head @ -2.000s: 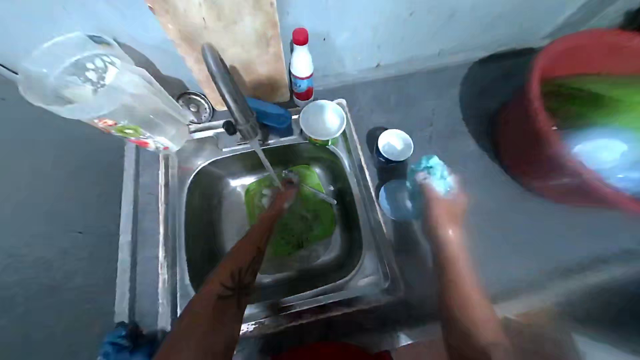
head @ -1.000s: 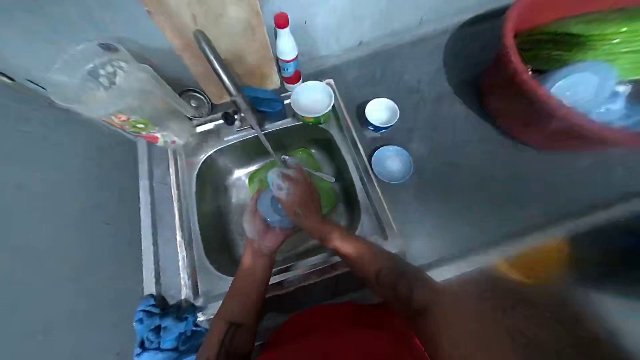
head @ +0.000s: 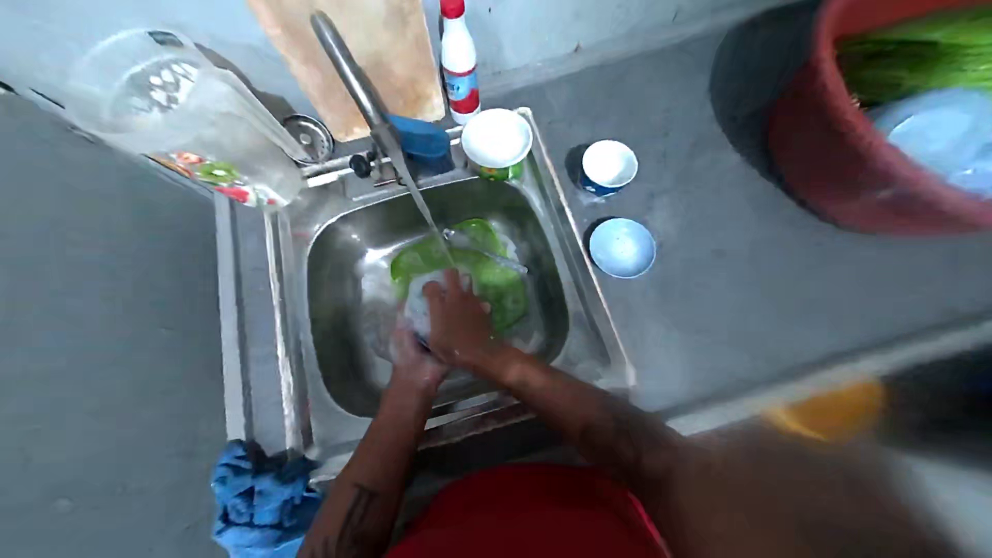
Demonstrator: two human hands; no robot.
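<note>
Water runs from the faucet (head: 353,74) into the stainless steel sink (head: 337,333). Under the stream, my left hand (head: 416,353) holds a wet bowl (head: 418,304) from below, partly hidden by my fingers. My right hand (head: 459,314) presses on the bowl's inside and rim; whether a sponge is in it cannot be told. Beneath both hands a green plastic dish (head: 504,291) lies in the sink, with a metal utensil (head: 496,257) across it. To the right of the sink stand a light blue bowl (head: 622,248) and a white-and-blue cup (head: 610,164).
A white bowl (head: 497,139) sits on the sink's back corner, near a red-capped bottle (head: 461,70). A clear plastic container (head: 209,132) stands at back left, beside a board (head: 403,54). A red tub (head: 821,155) is at right; a blue cloth (head: 263,496) hangs at lower left.
Two seconds ago my right hand was over the counter with a light blue crumpled thing; it is now at the bowl in the sink with my left hand. The bowl in my hands has tilted since one second ago.
</note>
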